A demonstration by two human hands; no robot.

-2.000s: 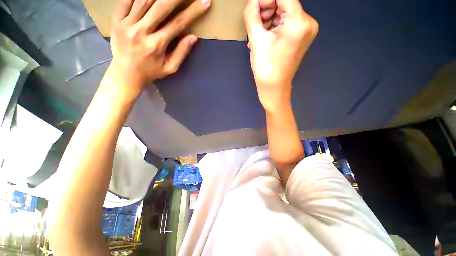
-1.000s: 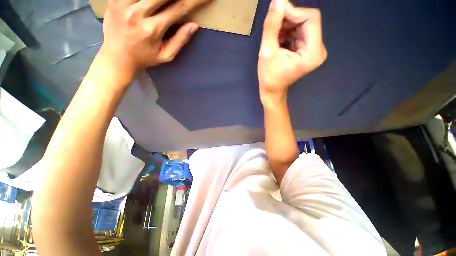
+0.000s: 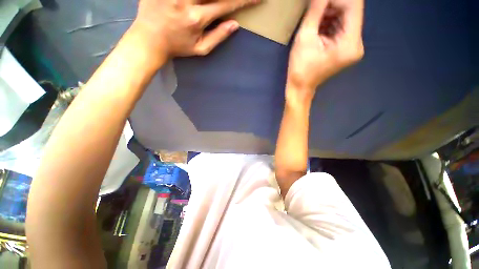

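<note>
A tan cardboard template (image 3: 276, 20) lies on a navy garment panel (image 3: 231, 89) at the top of the view, cut off by the top edge. My left hand (image 3: 184, 29) rests flat with its fingers spread over the template's left part; some fingertips are cut off. My right hand (image 3: 328, 50) is beside the template's right edge, its fingers curled as in a pinch. Its fingertips are out of the picture, so I cannot see whether they hold anything. The panel has an angled left edge and lies on the grey table cover (image 3: 152, 123).
Light cut pieces (image 3: 18, 92) hang at the far left. A blue crate (image 3: 165, 176) stands below the table's near edge. A dark slit-like mark (image 3: 365, 125) shows in the navy cloth at the right. A dark surface (image 3: 367, 205) is below right.
The view has shifted, so the hands and template appear further right. The template's lower edge now slants more and its corner points down. My right hand's fingertips have moved out at the top.
</note>
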